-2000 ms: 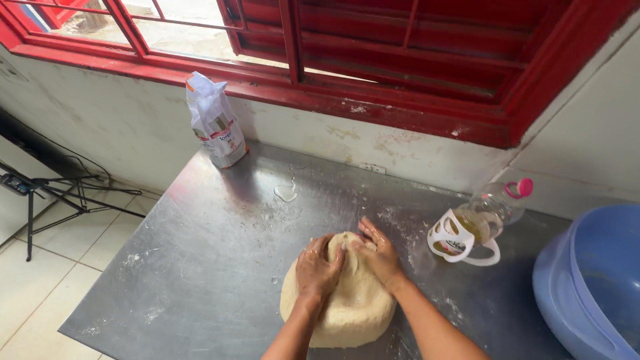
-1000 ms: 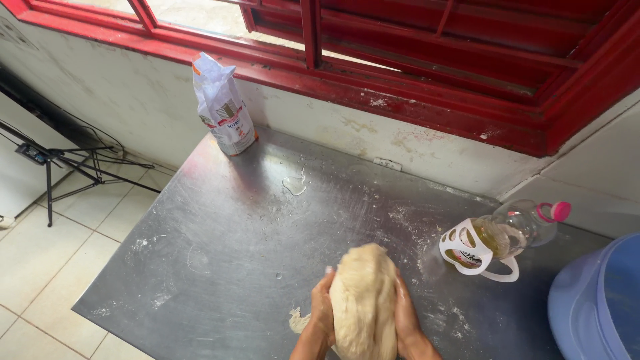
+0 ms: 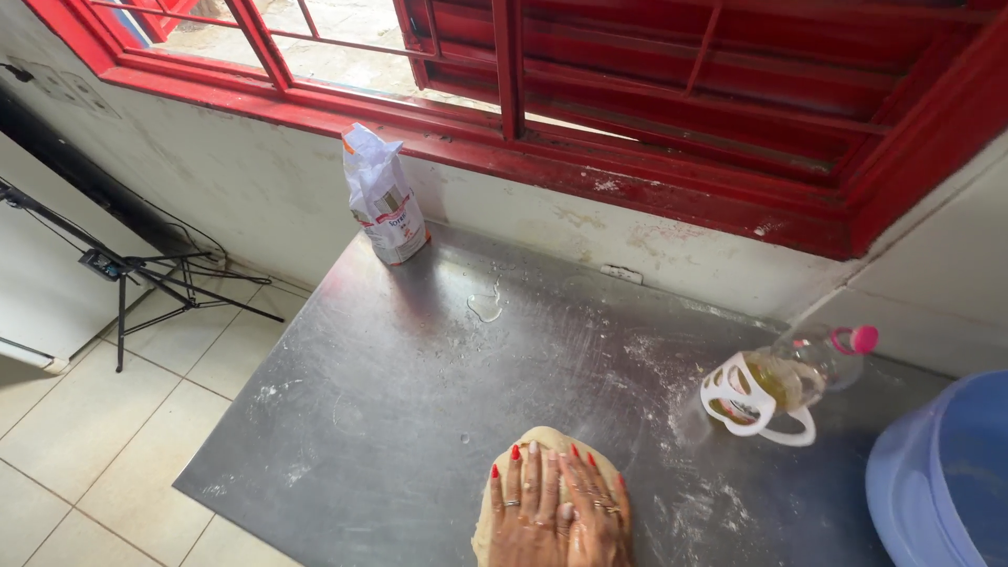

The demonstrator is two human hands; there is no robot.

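A mound of pale dough [image 3: 543, 438] rests on the stainless steel table [image 3: 378, 409] at the bottom centre. My left hand [image 3: 526, 512] lies flat on top of it, fingers pointing toward the window, a ring on one finger. Beside it and touching it, my right hand [image 3: 594, 508] presses on the dough too, also wearing rings. Neither hand's fingers are wrapped around the dough. The near part of the dough is hidden under the hands and cut off by the frame's edge.
A paper bag [image 3: 390, 205] stands at the table's far left corner. To the right are a clear bottle with a pink cap [image 3: 864, 339], a white plastic holder [image 3: 740, 398] around a container of yellowish liquid, and a blue tub [image 3: 906, 472]. A black tripod [image 3: 122, 268] stands on the floor.
One second ago my hands held the dough from both sides; now they lie side by side on top of it. The dough looks flatter and sits lower in view.
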